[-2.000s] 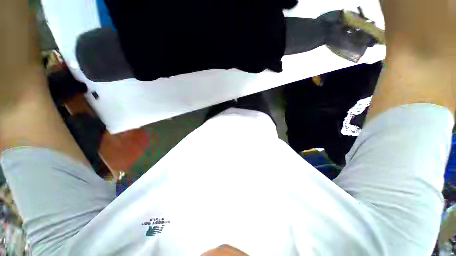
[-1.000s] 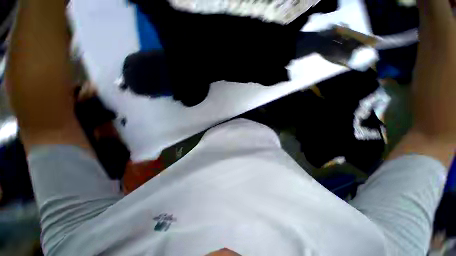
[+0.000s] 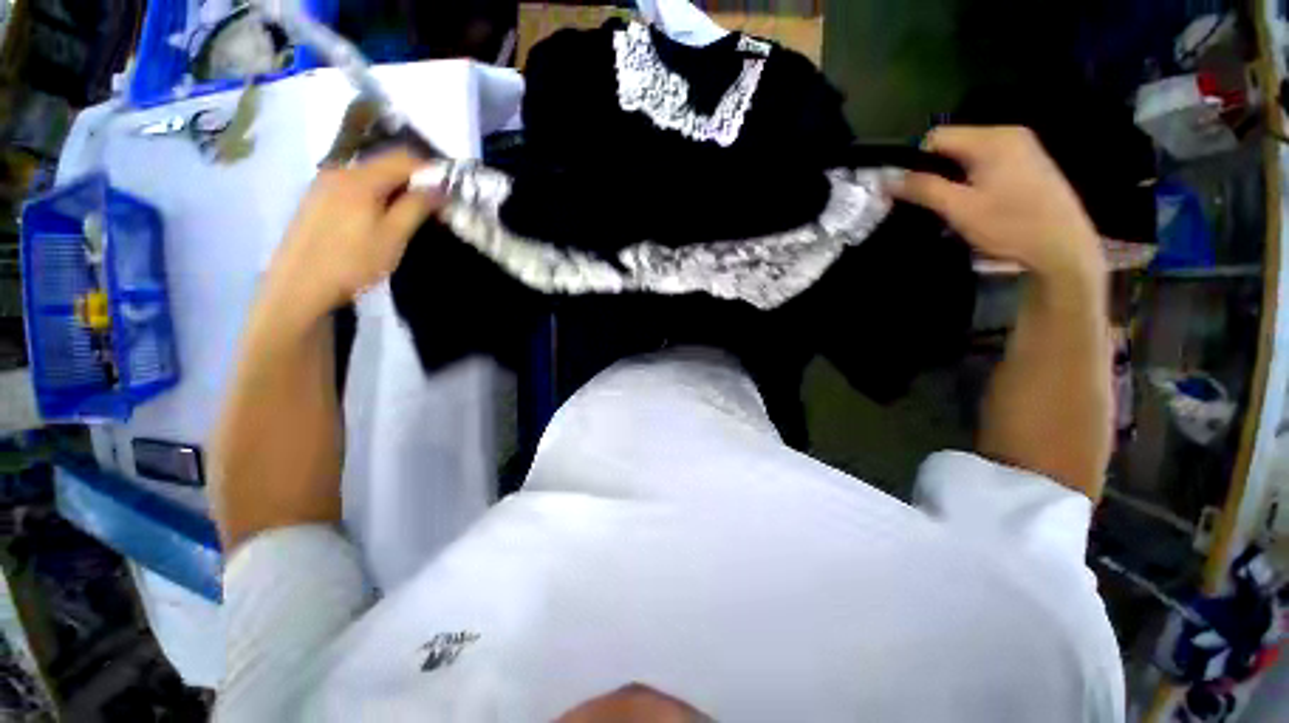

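A black garment (image 3: 679,332) with a white lace neckline (image 3: 735,269) hangs spread between my hands, in front of my chest. My left hand (image 3: 346,219) pinches the left end of the lace. My right hand (image 3: 990,184) pinches the neckline's right end. Behind it lies another black garment (image 3: 566,106) with a white lace collar (image 3: 664,99). The held garment's lower part is partly hidden by my body and blurred.
The white table (image 3: 283,156) is at the left. It bears a blue basket (image 3: 99,297), a dark phone (image 3: 168,461), metal scissors (image 3: 177,127) and a blue strip (image 3: 142,523). A shelf with a white box (image 3: 1202,113) stands at the right.
The view has turned, and the table now lies to the left. The black garment is off the grey form, held up by its neckline between both hands, which have come into view.
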